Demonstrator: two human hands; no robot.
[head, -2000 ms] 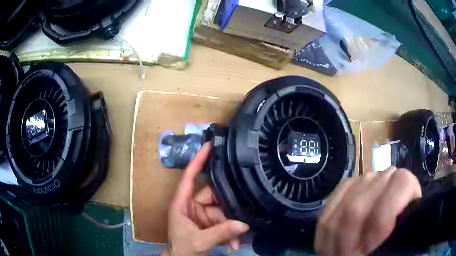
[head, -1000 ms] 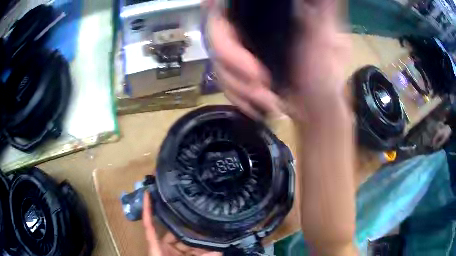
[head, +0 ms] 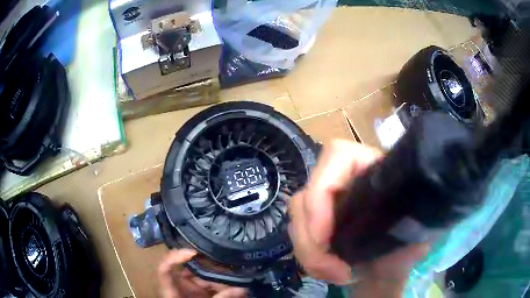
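Note:
A round black fan unit [head: 194, 218] lies face up in front of me on a brown board [head: 119, 201], its centre display lit. A black stand bracket [head: 218, 273] runs along its near rim. A silvery-grey wrapped part [head: 146, 228] sits at its left side. My left hand [head: 194, 276], cut off by the bottom edge, holds the bracket at the near left. My right hand [head: 325, 215] grips a thick black electric screwdriver [head: 407, 180], slanted over the fan's right side. The driver's tip is hidden.
A white screw feeder [head: 168, 46] stands at the back, beside a clear plastic bag [head: 273, 35]. Other fan units lie at the left [head: 40, 250], on a foam pad [head: 96, 87] at the far left, and at the right [head: 439, 84]. Teal plastic [head: 476, 224] hangs at the lower right.
My right hand has come down with the driver from near the feeder to the fan's right side. The view has shifted. My left hand remains at the fan's near left.

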